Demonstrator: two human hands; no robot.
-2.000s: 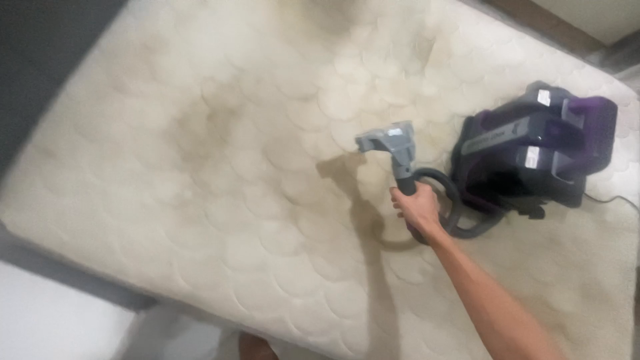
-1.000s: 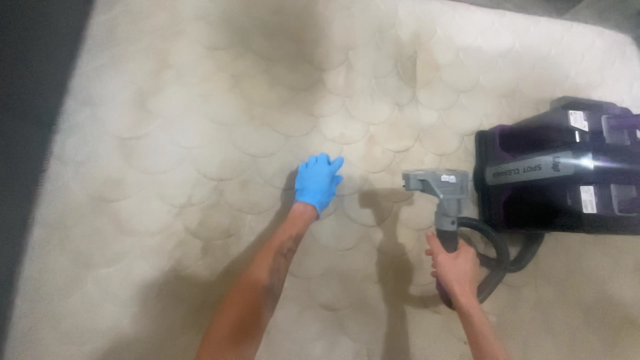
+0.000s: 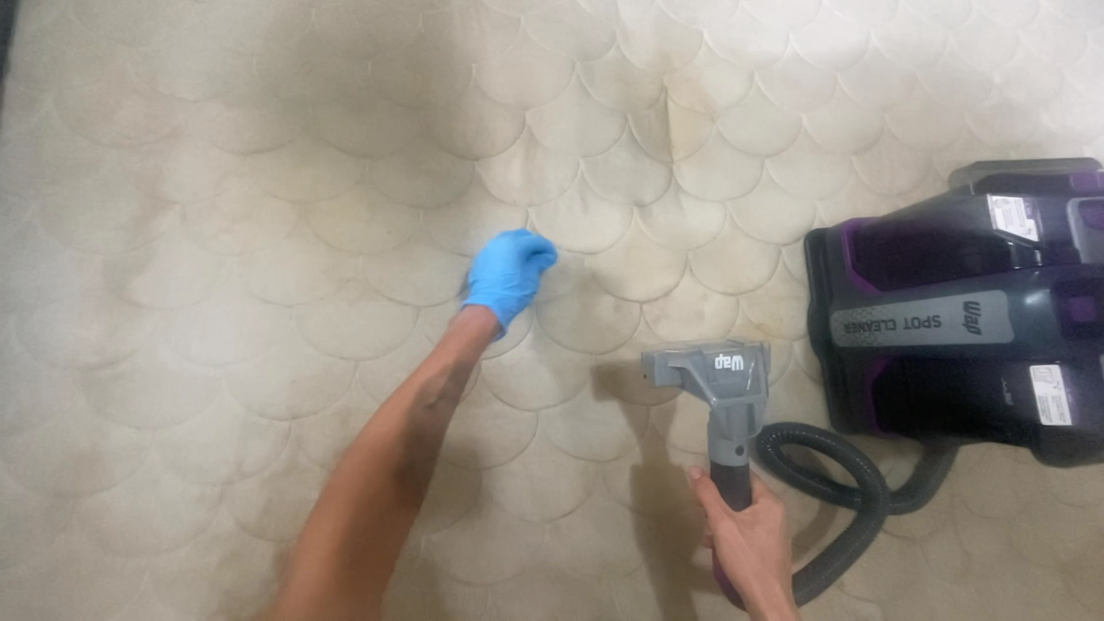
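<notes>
My left hand (image 3: 509, 278), in a blue disposable glove, is over the quilted mattress (image 3: 362, 336) near the middle of the view, its fingers curled in. Whether it touches the fabric cannot be told. My bare right hand (image 3: 749, 539) is wrapped around the dark handle of a Wap spot cleaner's hand nozzle (image 3: 733, 388). The grey nozzle head with its clear cover points left, and its shadow falls on the mattress beside it. A dark corrugated hose (image 3: 862, 483) loops to the right of that hand.
The black and purple Wap spot cleaner (image 3: 940, 319) lies on the mattress at the right, cut off by the frame edge. Brownish stains (image 3: 681, 116) mark the scalloped fabric at the top. A dark edge shows at the far upper left.
My gloved left hand, not visible two seconds ago, came into view a second ago; its fingers, more spread then, are now curled. My right hand keeps hold of the nozzle. The view has shifted.
</notes>
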